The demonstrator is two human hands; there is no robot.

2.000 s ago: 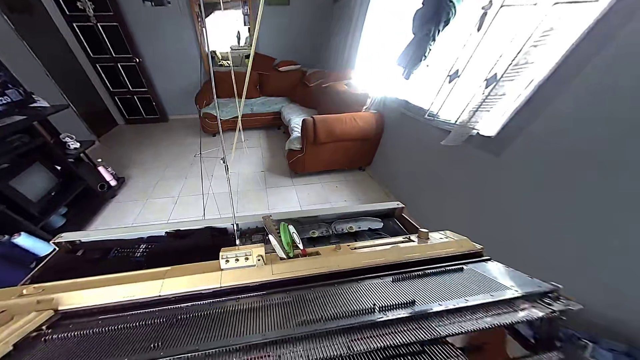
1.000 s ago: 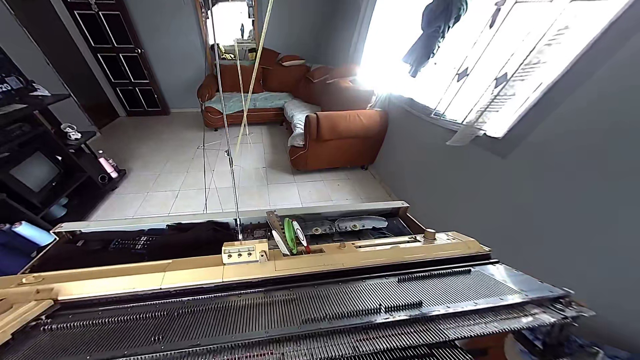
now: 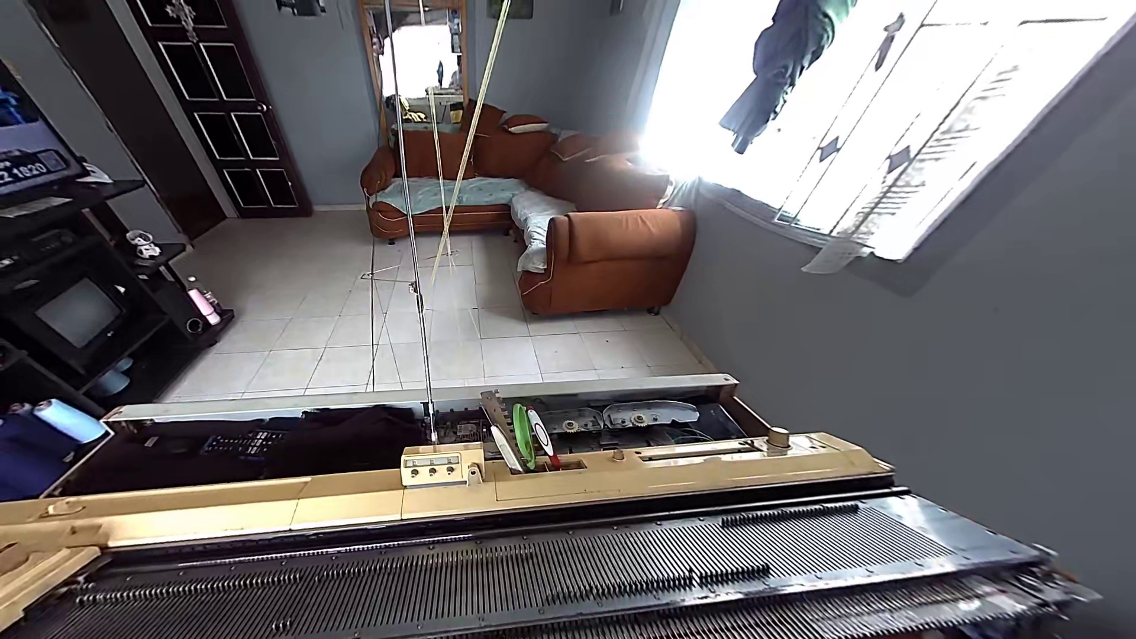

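Neither my left hand nor my right hand shows, so what they hold or touch is hidden. Across the foreground lies a flat-bed knitting machine, its metal needle bed (image 3: 532, 568) packed with fine needles. Behind the bed runs a cream plastic casing (image 3: 355, 506) with a small row counter (image 3: 442, 466). Green-handled (image 3: 524, 435) and red-and-white tools (image 3: 541, 437) stand in a slot beside the counter. Part of a cream carriage (image 3: 40, 568) shows at the left end. A thin metal yarn mast (image 3: 417, 311) rises behind the casing.
Behind the machine is a long open trough with a pale rim (image 3: 426, 395), holding dark cloth (image 3: 355, 439) and metal parts. Blue yarn cones (image 3: 67, 422) stand at its left end. A black shelf unit (image 3: 177, 328), a brown sofa (image 3: 621, 257) and a tiled floor lie beyond; a wall is at right.
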